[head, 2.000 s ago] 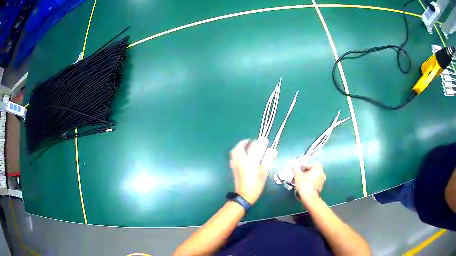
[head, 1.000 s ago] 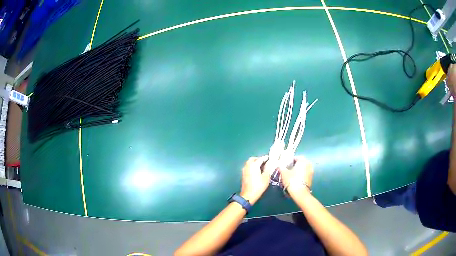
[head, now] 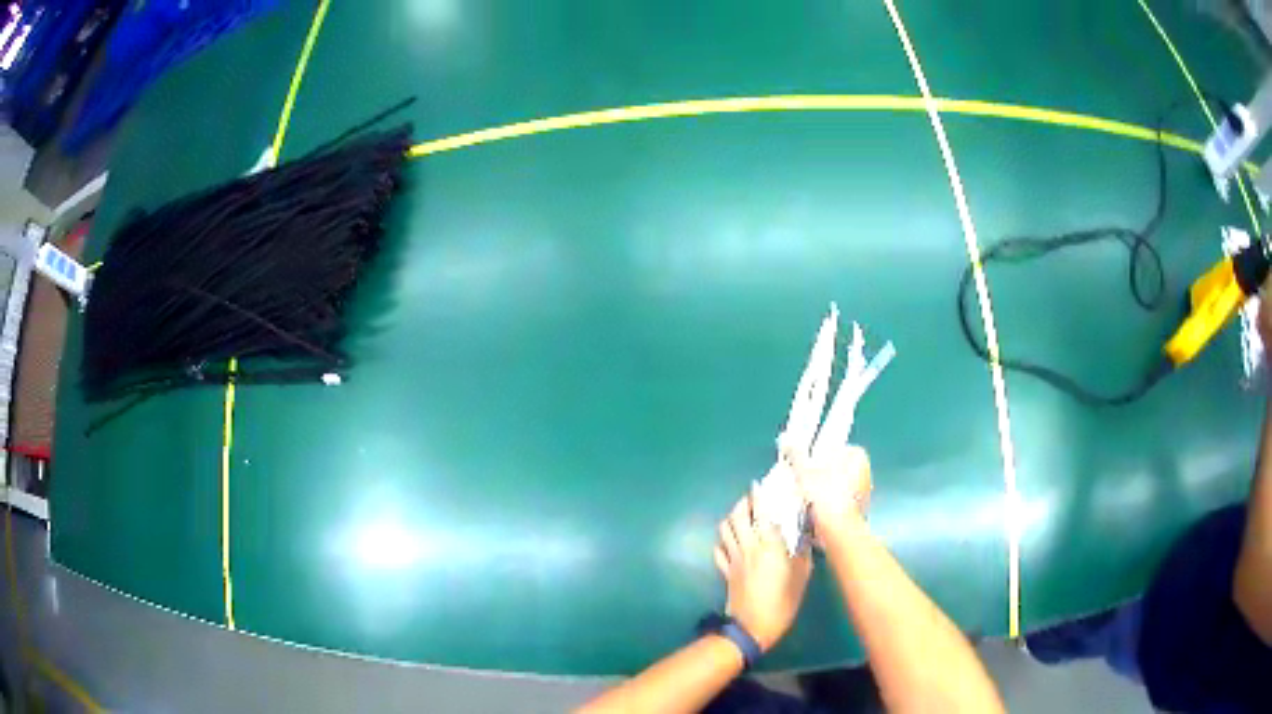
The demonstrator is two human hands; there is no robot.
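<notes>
A bunch of white wired units (head: 784, 502) is held between my two hands near the bench's front edge. Their pale leads point away from me and up to the right in separate strands. My left hand (head: 760, 565), with a dark band on its wrist, grips the bunch from the lower left. My right hand (head: 837, 485) grips it from the right, just above my left hand. The fingers partly hide the units, and the picture is blurred, so I cannot tell how many there are.
A pile of black cables or tubing (head: 244, 272) lies on the left of the green bench (head: 586, 335). A yellow heat gun (head: 1207, 314) is at the right edge, with its looped black cord (head: 1053, 370). A co-worker's dark clothing (head: 1207, 614) shows at the lower right.
The separate bunches of units have been brought together. Since one second ago, my left hand has moved lower and right, and my right hand slightly up. The view has shifted, so the bench items sit lower.
</notes>
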